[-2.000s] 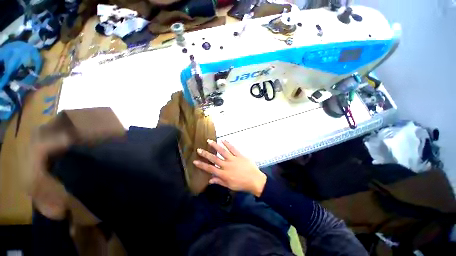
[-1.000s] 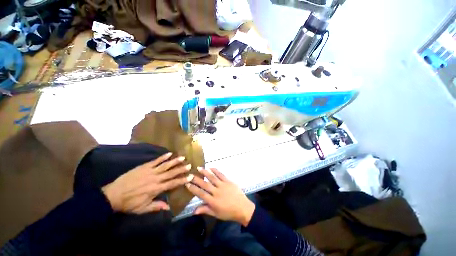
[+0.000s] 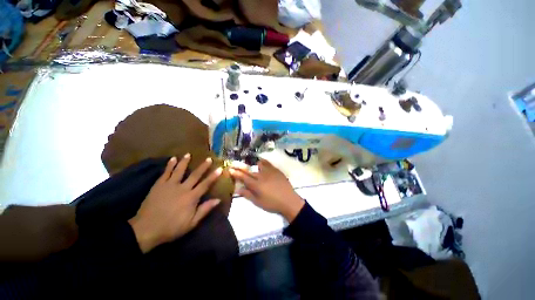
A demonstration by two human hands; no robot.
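Observation:
A brown fabric panel (image 3: 158, 132) with a rounded edge lies flat on the machine table, its right edge at the presser foot (image 3: 234, 159). A black panel (image 3: 111, 190) lies beside it, partly under my left hand (image 3: 176, 202). My left hand is spread flat on the brown and black cloth, pressing it. My right hand (image 3: 264, 187) is at the panel's right edge, fingertips close to the needle area of the white sewing machine (image 3: 311, 105). Whether its fingers pinch the cloth is hidden.
Black-handled snips (image 3: 301, 154) lie under the machine arm. A small tools tray (image 3: 405, 179) is at the table's right end. Fabric scraps (image 3: 146, 26) and dark and red thread spools (image 3: 246, 38) are behind the table. A metal bottle (image 3: 387, 58) stands behind the machine.
The brown panel's rounded part now lies flatter and broader left of the needle. Both hands have moved up toward the presser foot, the right one now beside it.

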